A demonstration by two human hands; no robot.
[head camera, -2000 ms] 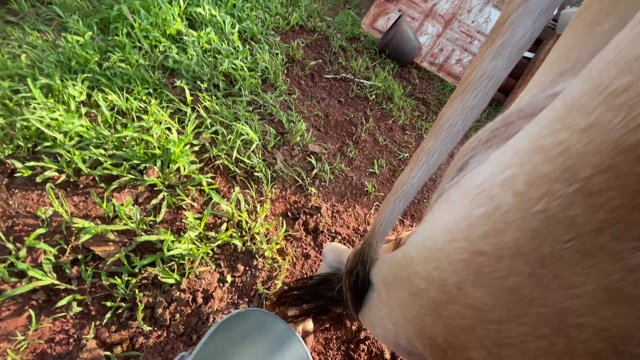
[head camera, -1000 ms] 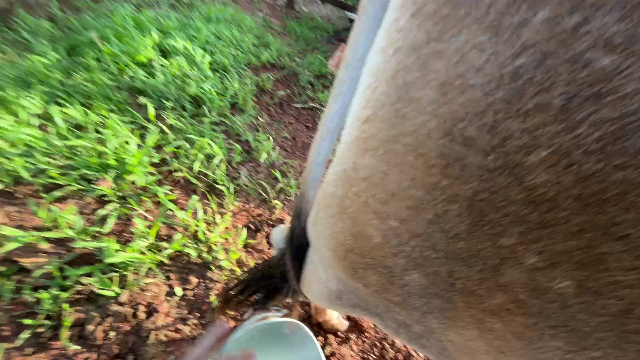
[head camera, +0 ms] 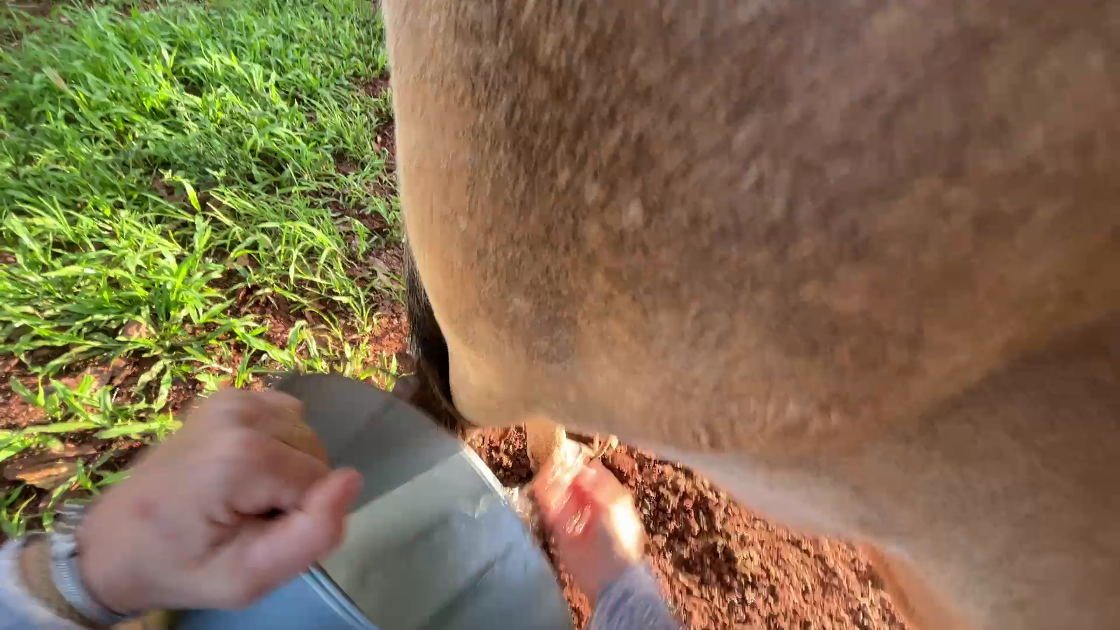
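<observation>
A tan-brown cow's hindquarter (head camera: 700, 245) fills the upper right. Below it, at the bottom middle, a grey metal bucket (head camera: 437, 516) is tilted, its inside showing. My left hand (head camera: 219, 503), blurred and with a metal band at the wrist, is over the bucket's left side. Its fingers are curled and the thumb points right; whether it grips the rim is unclear. My right hand (head camera: 591, 521), in a grey-blue sleeve, reaches up on the bucket's right, just under the cow's belly. Blur and glare hide what its fingers touch. The dark tail tuft (head camera: 429, 350) hangs behind the bucket.
Green grass (head camera: 175, 175) grows on reddish soil at the left. Loose red-brown soil (head camera: 726, 542) lies under the cow. The belly and flank close off the right side above my right hand.
Both hands are now plainly in view at the bucket; two seconds ago neither showed. The bucket and the cow's body fill more of the view, which has shifted a lot.
</observation>
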